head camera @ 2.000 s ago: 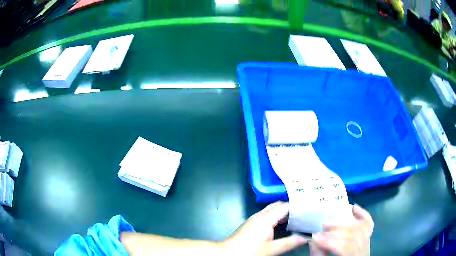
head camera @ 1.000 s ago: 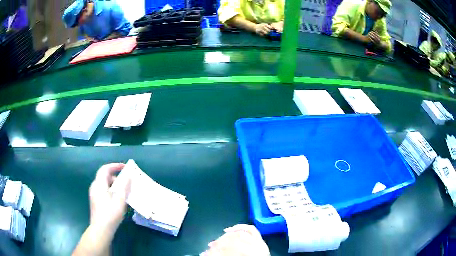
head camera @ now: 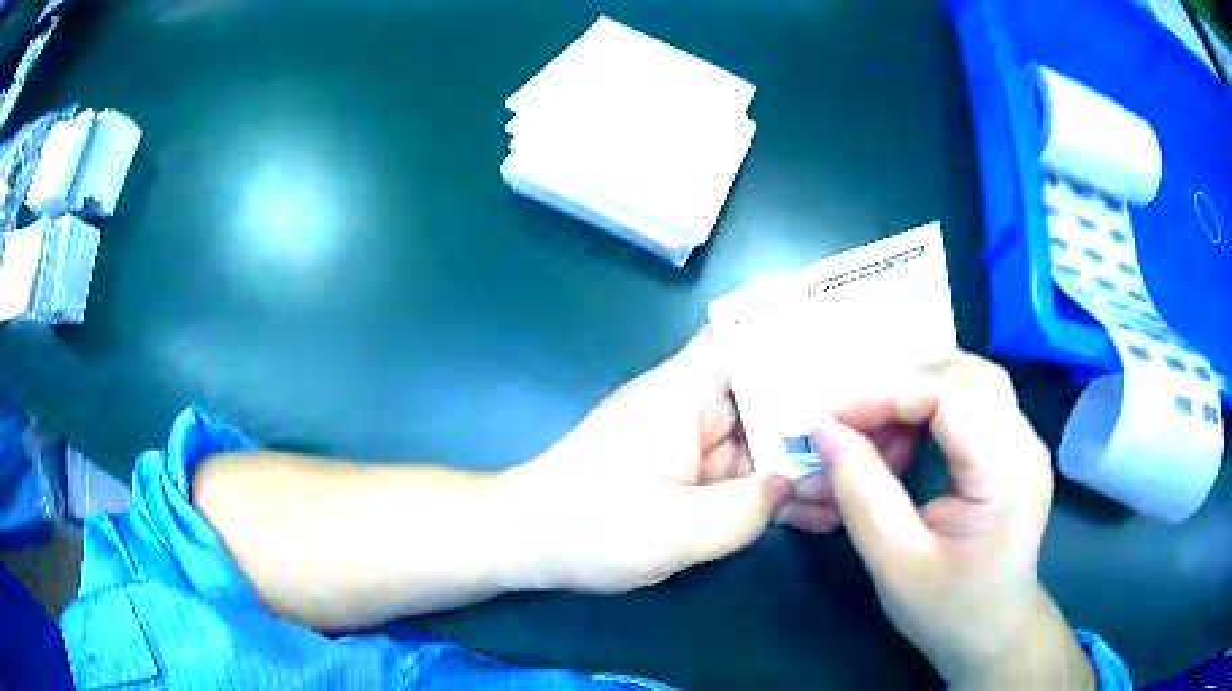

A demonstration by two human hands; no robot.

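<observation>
A white warranty card [head camera: 844, 331] with a dark title bar along its top edge is held up in front of me. My left hand [head camera: 676, 466] grips its left edge and lower corner from below. My right hand [head camera: 932, 486] has thumb and finger at the card's lower corner, on a small barcode label [head camera: 799, 444] with dark marks. The fingertips partly cover the label, and I cannot tell if they still pinch it. A stack of cards [head camera: 628, 128] lies on the bench beyond my left hand.
The blue bin [head camera: 1007, 176] is at the right, with the label roll [head camera: 1101, 135] and a pale rubber band [head camera: 1207, 216] inside. The printed strip [head camera: 1175, 392] hangs curled over the bin's near edge. Bundled card stacks [head camera: 54, 270] stand at the left edge of the dark green bench.
The view has tilted down. My left hand has moved from the card stack and now holds one card. My right hand has come up to that card's lower corner, at the label.
</observation>
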